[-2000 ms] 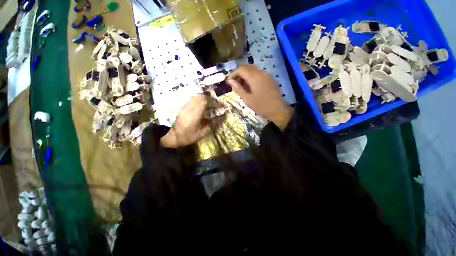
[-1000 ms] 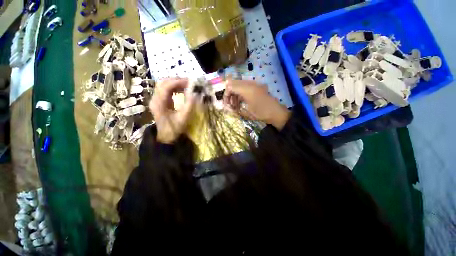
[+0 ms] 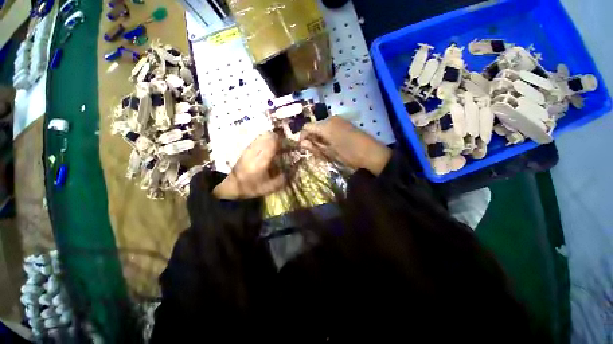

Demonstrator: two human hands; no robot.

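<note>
Beige housings [image 3: 289,111] with black pads [image 3: 320,111] lie at my fingertips on the white dotted work plate [image 3: 228,87]. My left hand [image 3: 255,169] is bent over their near left side, above a shiny yellow sheet [image 3: 306,191]. My right hand [image 3: 343,142] is at their near right side, its fingertips by a black pad. Both hands are bare and blurred, and strands of hair cross in front. What each hand pinches, if anything, is hidden.
A taped carton [image 3: 279,30] stands beyond my hands. A blue bin [image 3: 430,168] with beige housings is at the right. More housings [image 3: 161,121] are heaped on brown board [image 3: 128,228] at the left. Farther left is a green surface [image 3: 77,134] with white and blue parts.
One second ago both hands held a piece raised over the plate, with a pink spot near it. Now the hands are lower, the pink spot is gone and the housings show beyond the fingers.
</note>
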